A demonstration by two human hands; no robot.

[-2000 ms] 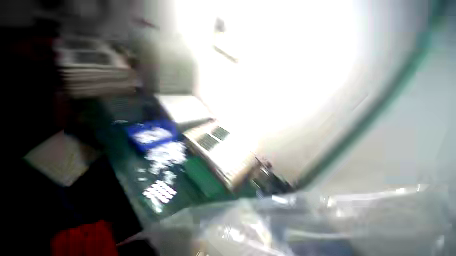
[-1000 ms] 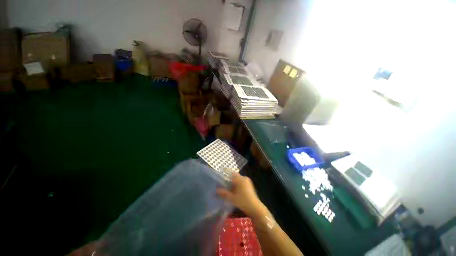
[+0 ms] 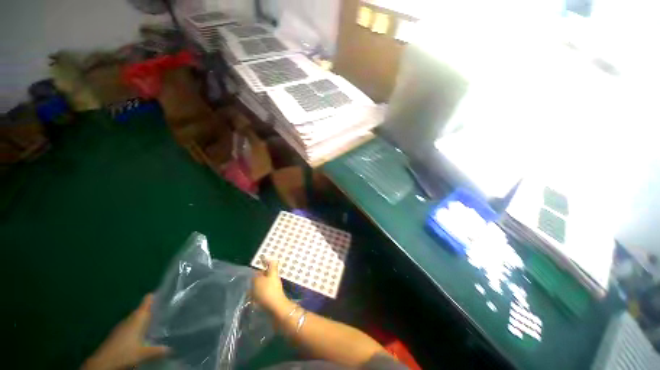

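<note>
A clear plastic bag (image 3: 206,311), shiny and crinkled, is in front of me at the lower left. My left hand (image 3: 130,338) grips its left side; some fingers are hidden by the bag. My right hand (image 3: 273,293) holds the bag's right edge. A white parts tray (image 3: 304,253) with a grid of small round cells lies flat just beyond my right fingers, beside the bench. My right fingertips overlap the tray's near left corner; whether they also grip it I cannot tell.
The green bench (image 3: 391,224) runs along the right, with a blue bin (image 3: 463,217) and loose white pieces (image 3: 499,264). Stacked white carrier boards (image 3: 318,108) stand at its far end. Open cartons (image 3: 235,148) are on the floor beside it. Something red is low at the bottom edge.
The view has moved closer to the bench end and the tray. The bag is bunched smaller between my hands, and my left hand now shows clearly. My right hand is still at the tray's near edge.
</note>
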